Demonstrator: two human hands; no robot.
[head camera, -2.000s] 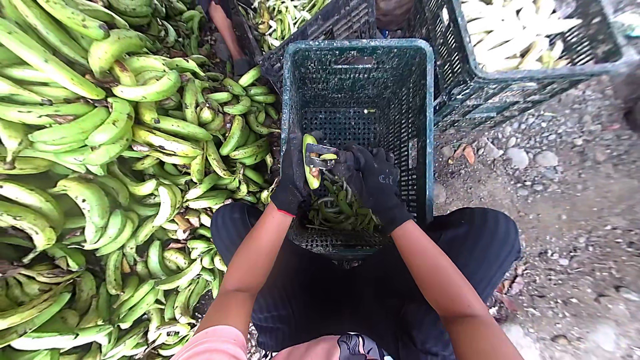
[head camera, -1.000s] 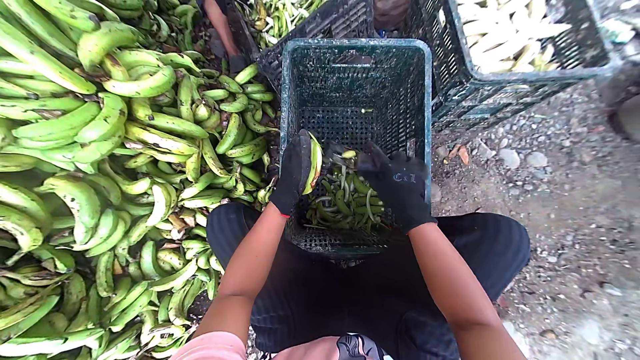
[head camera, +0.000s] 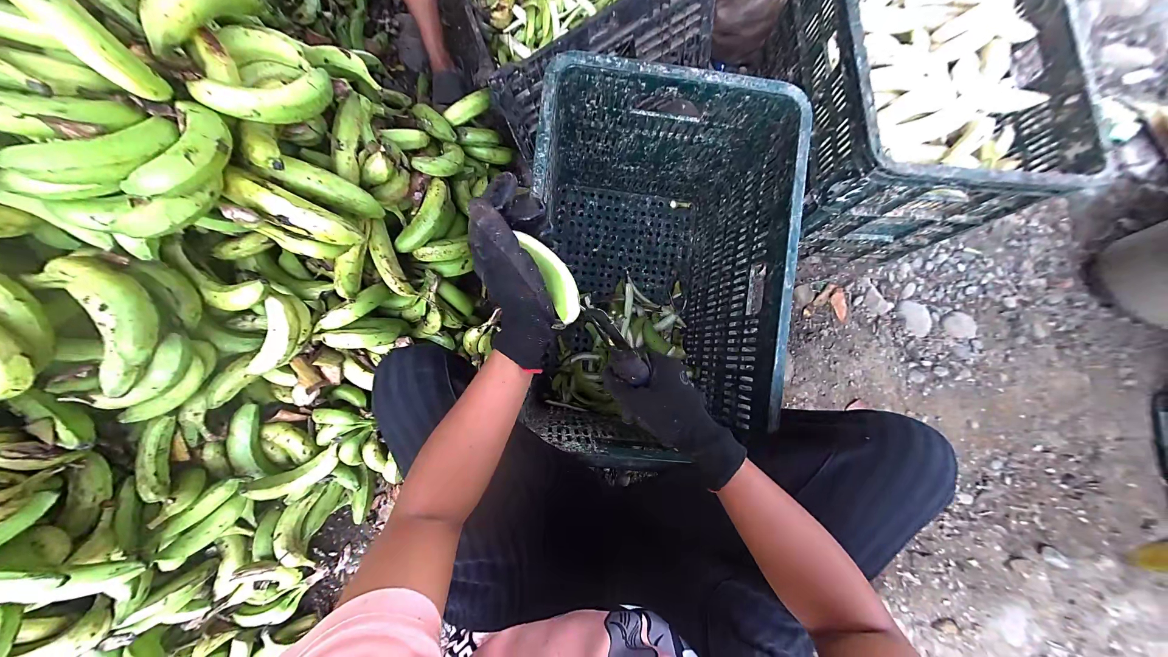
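My left hand (head camera: 513, 283), in a black glove, holds a green plantain (head camera: 550, 276) at the left rim of a dark green plastic crate (head camera: 797, 246). The plantain shows a pale strip along its length. In my right hand (head camera: 662, 392), gloved too, is a small dark tool, probably a knife (head camera: 604, 327); its tip points toward the plantain's lower end. Green peel strips (head camera: 584, 374) lie in the bottom of the crate, partly hidden under my right hand. The crate stands between my bent legs.
A big heap of green plantains (head camera: 119, 310) fills the left side. Peeled plantains (head camera: 949, 82) lie in a crate at the upper right. Another crate (head camera: 620, 36) with green and pale pieces stands behind. Another person's arm (head camera: 429, 32) reaches in at the top. Gravel (head camera: 967, 438) lies to the right.
Two seconds ago my hands were together at the plantain over the crate. My left hand has since shifted up and left with it, and my right hand is now lower.
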